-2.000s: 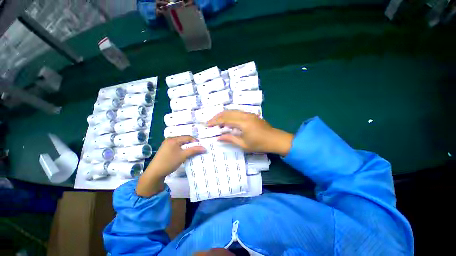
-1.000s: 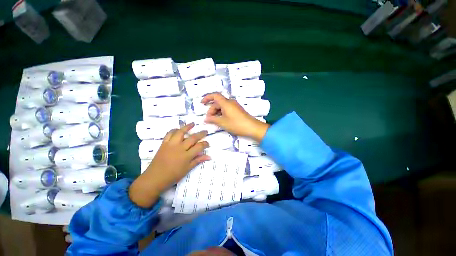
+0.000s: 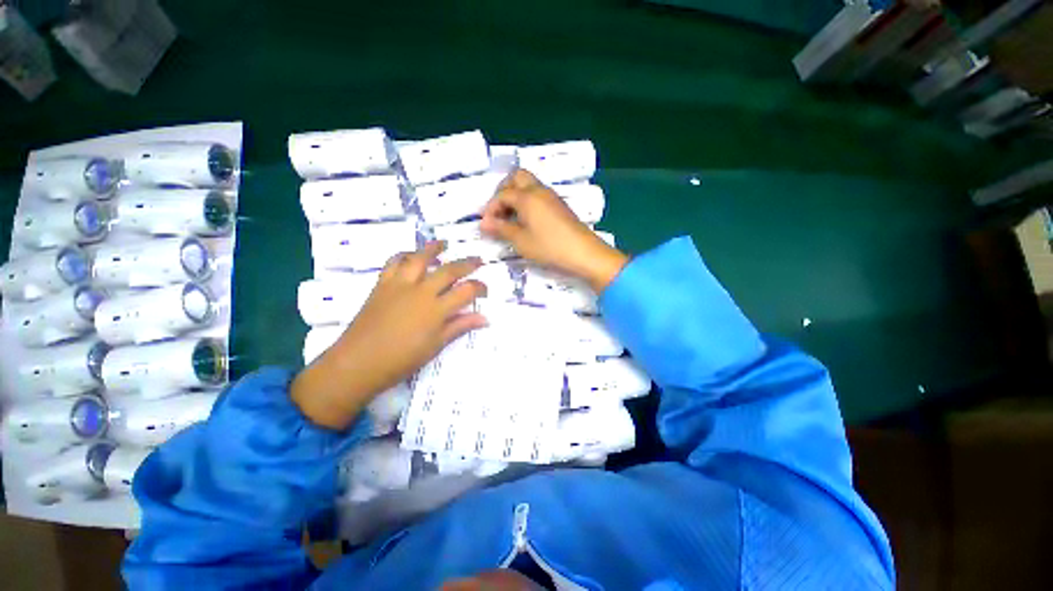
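White cylindrical units (image 3: 346, 199) lie in three columns in front of me, small dark marks on their sides. A printed label sheet (image 3: 485, 387) lies over the lower units. My left hand (image 3: 398, 323) rests with fingers spread over the left and middle units, its thumb at the sheet's upper left edge. My right hand (image 3: 543, 231) is over the middle column, thumb and fingertips close together at a unit; a label between them cannot be made out. The unit under both hands is partly hidden.
At left, a white backing sheet (image 3: 229, 277) bears two columns of units with round glass ends. Grey-white boxes (image 3: 116, 40) stand at the upper left. More boxes (image 3: 849, 40) stand at the upper right. Small white scraps lie on the green mat (image 3: 739, 277).
Both hands have left the sheet's top edge and moved further up the rows. My right fingertips have drawn together. The view has shifted, so the left tray sits further left.
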